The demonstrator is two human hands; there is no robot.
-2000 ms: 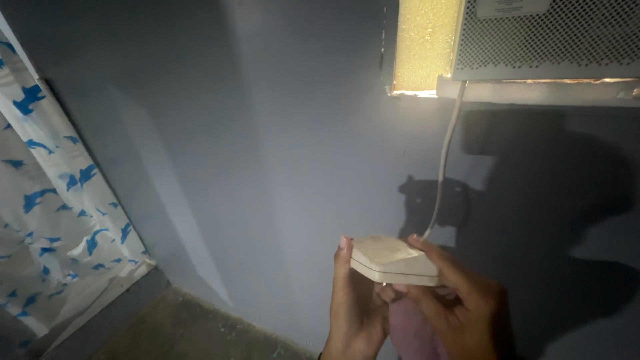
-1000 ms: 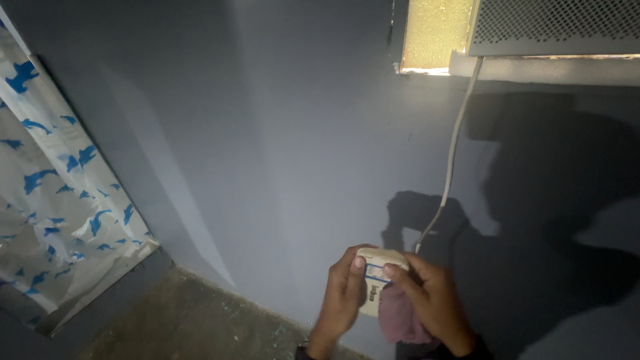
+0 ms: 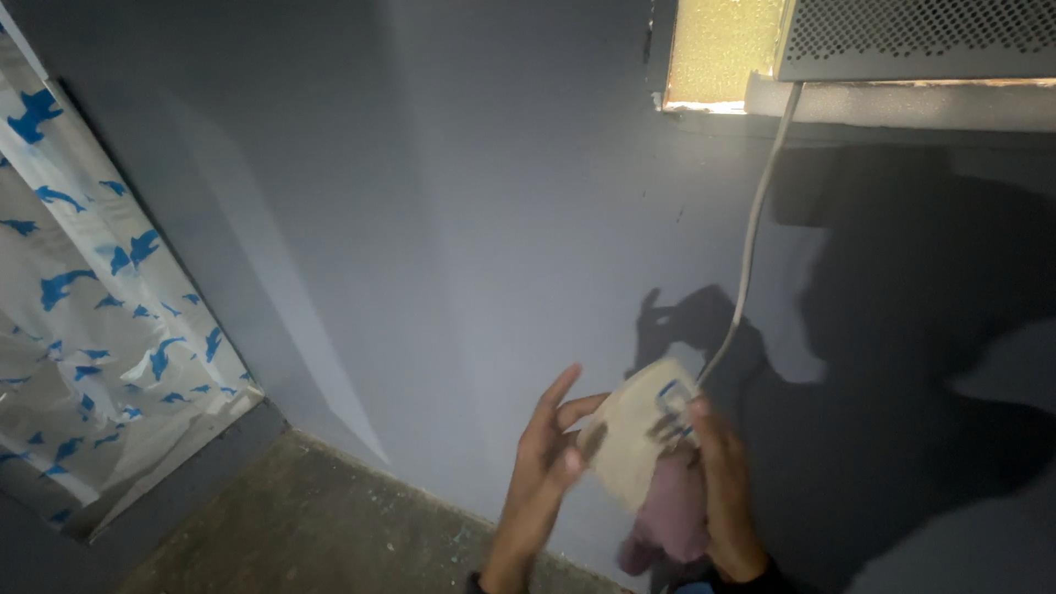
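Note:
A white plastic box with a blue-framed marking is tilted in front of the grey wall, low and right of centre. My right hand grips its right edge together with a mauve cloth, which hangs below the box. At the left edge of the box is my left hand, fingers spread; whether its fingertips touch the box is hard to tell. A pale cable runs from under the perforated metal unit down to the top right of the box, where my right fingers partly hide it.
A plastic curtain with blue dolphin shapes hangs at the left. Bare concrete floor meets the wall below. A yellow textured panel and a pale foam strip border the metal unit. Dark shadows fall on the wall at right.
Both hands were closed around the box a second ago; now the left one has spread its fingers at the left edge. The box has turned, showing a broad pale face.

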